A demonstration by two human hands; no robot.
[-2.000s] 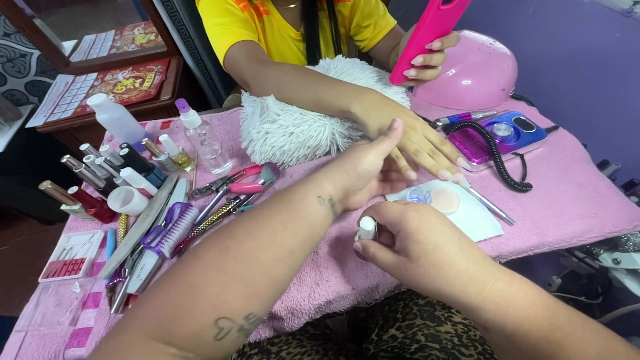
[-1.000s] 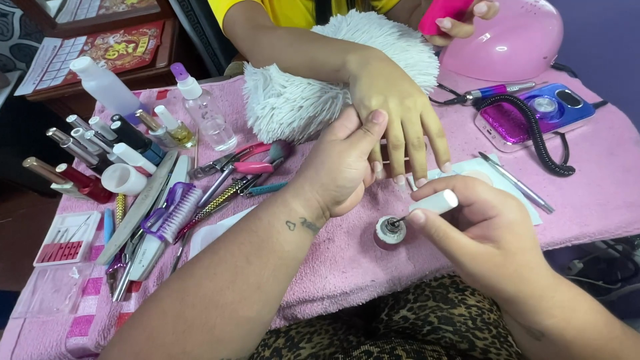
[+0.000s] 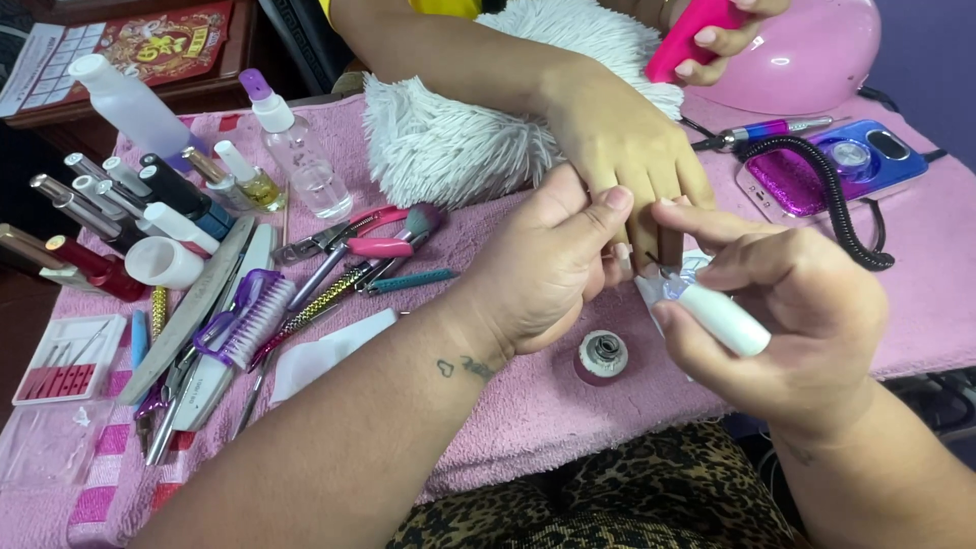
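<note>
My left hand (image 3: pixel 534 263) holds the fingers of another person's hand (image 3: pixel 629 141), which lies palm down with its forearm over a shaggy white cushion (image 3: pixel 450 149). Between the thumb and fingers of my right hand (image 3: pixel 778 305) is the white cap of a nail polish brush (image 3: pixel 724 316). Its dark thin tip is at one of the person's fingernails. Just below the hands, an uncapped polish bottle (image 3: pixel 602 357) stands upright on the pink towel (image 3: pixel 518 427). A white sheet with a pale round item is partly hidden behind my right hand.
Polish bottles (image 3: pixel 91 267), a spray bottle (image 3: pixel 305 156) and a larger plastic bottle (image 3: pixel 133 107) stand at left. Nail files (image 3: pixel 191 320), a purple brush (image 3: pixel 248 316) and pliers-like tools lie nearer. At right are a phone (image 3: pixel 839 168), a coiled cord (image 3: pixel 842 221) and a pink lamp (image 3: pixel 801 57).
My right hand has lifted the brush out of the bottle and brought it up to the person's fingernails. One second ago the brush was at the bottle's mouth; before that, my hand held the capped bottle.
</note>
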